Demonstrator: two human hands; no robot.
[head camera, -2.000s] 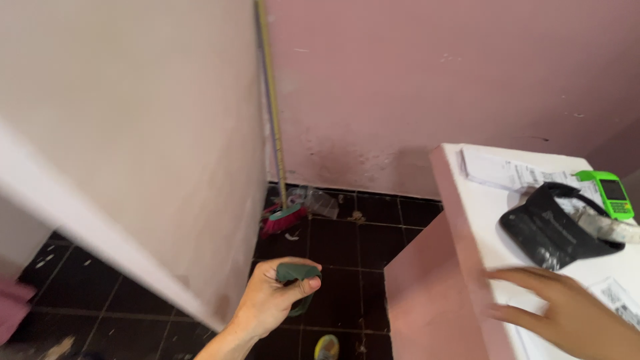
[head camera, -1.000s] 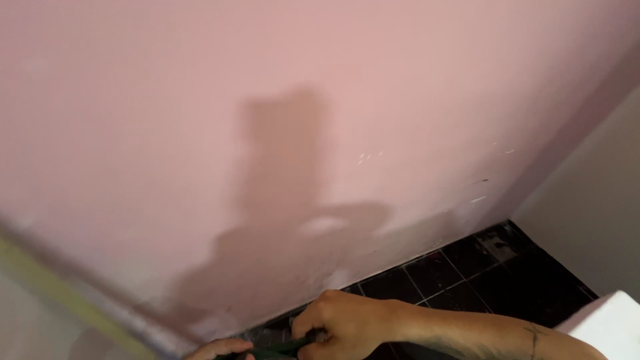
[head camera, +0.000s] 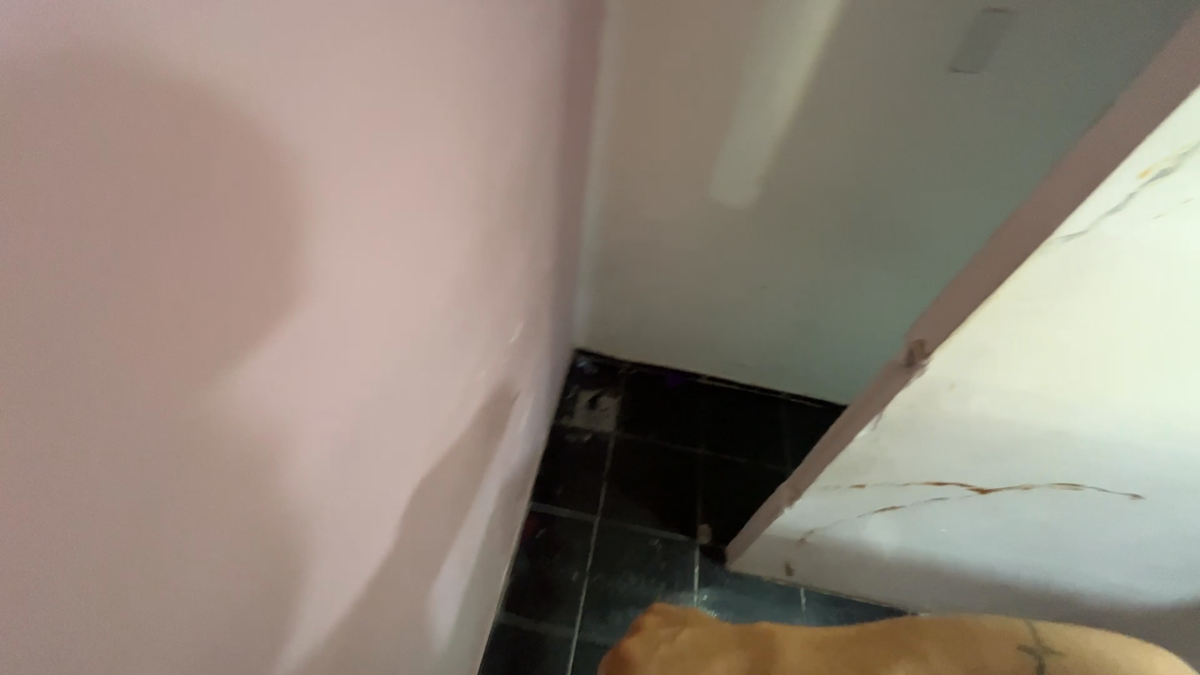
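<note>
At the bottom edge, right of centre, part of my right hand shows at the wrist, with the forearm stretching to the right. Its fingers are cut off by the frame, so whatever it holds or touches is hidden. The hand appears over the dark tiled floor, between the pink wall and a white cracked panel. My left hand is out of view.
The pink wall fills the left side and carries soft shadows. A pale wall stands behind the dark tiles and meets it at a corner. On the right, the white panel has a pinkish-brown edge running diagonally.
The view has swung far to the right. My left hand, seen earlier with a dark green thing, has left the view. Only my right wrist and forearm remain visible.
</note>
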